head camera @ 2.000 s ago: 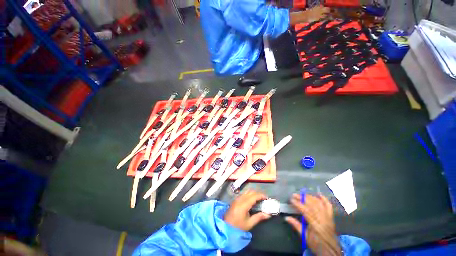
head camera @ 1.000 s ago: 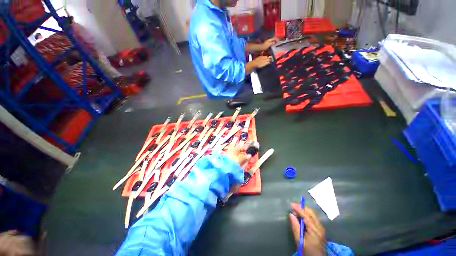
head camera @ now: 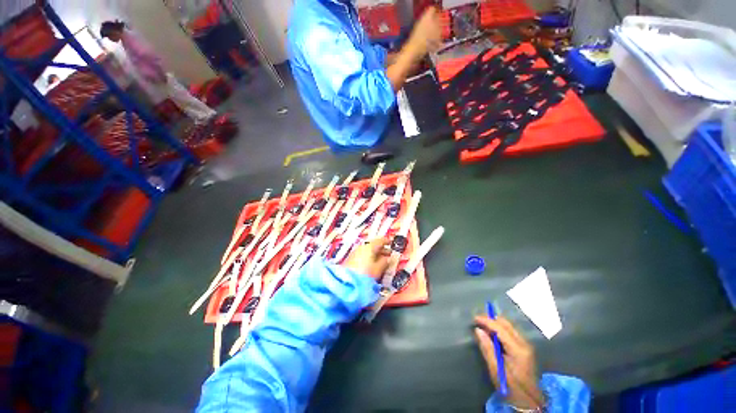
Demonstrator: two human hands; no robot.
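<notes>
My left hand (head camera: 371, 259) reaches over the right part of the red-orange tray (head camera: 418, 288). Its fingers are closed on a pale-strapped wristwatch (head camera: 399, 243) beside the dark head; the sleeve hides part of the tray. Another watch (head camera: 401, 279) lies slantwise at the tray's right edge. More pale-strapped watches lie slantwise over the tray. My right hand (head camera: 512, 359) is over the table at lower right and holds a thin blue stick (head camera: 498, 355), its upper end pointing away from me.
A small blue cup (head camera: 474, 264) and a white piece (head camera: 536, 302) lie on the dark green table (head camera: 452, 339). A person in a blue smock (head camera: 343, 77) stands across it beside a red tray of black straps (head camera: 533, 148). Blue (head camera: 710, 185) and whitish bins (head camera: 658, 89) stand at right.
My left hand left the front edge, where both hands held a watch, and moved up to the tray. My right hand still holds the blue stick. The view shifted; the other person raised a hand.
</notes>
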